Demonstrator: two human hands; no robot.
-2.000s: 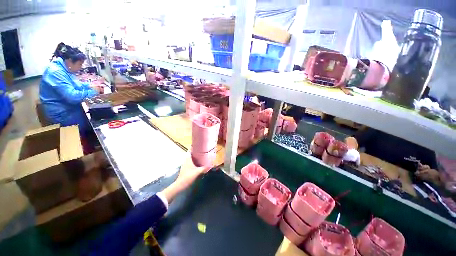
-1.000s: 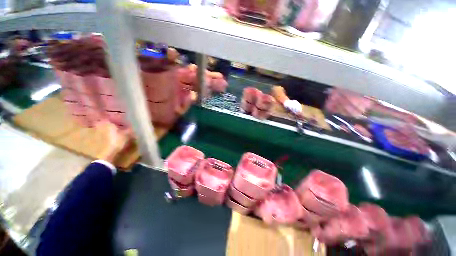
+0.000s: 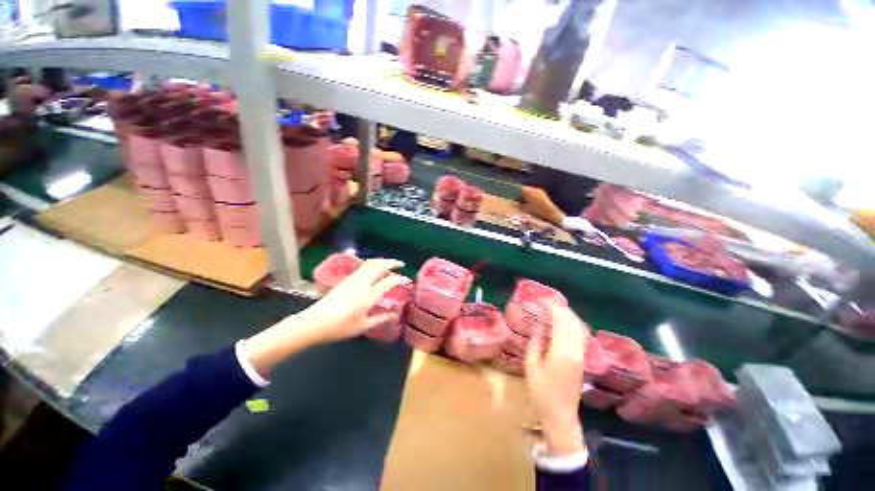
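Pink housings stand in a row along the bench, some stacked, such as the stack (image 3: 439, 290) between my hands and the lower housing (image 3: 477, 332) beside it. My left hand (image 3: 347, 305) reaches over the row's left end, fingers spread around a housing there and partly hiding it. My right hand (image 3: 556, 372) is at another pink housing (image 3: 533, 301) right of the middle, with its fingers against the near side. Whether either hand grips is unclear. A cardboard mat (image 3: 437, 432) lies in front of the row.
A shelf post (image 3: 261, 163) rises left of the row, with a shelf (image 3: 422, 104) above. Tall pink stacks (image 3: 197, 187) stand on cardboard (image 3: 125, 235) behind the post. Grey, shiny layered pieces (image 3: 782, 412) lie at right. A blue bin (image 3: 693, 264) and another person's hand (image 3: 542, 204) are across the bench.
My left hand held a pink stack, was then at the tall stacks, and has now moved right to the row without that stack. My right hand has come into view. The view has turned right.
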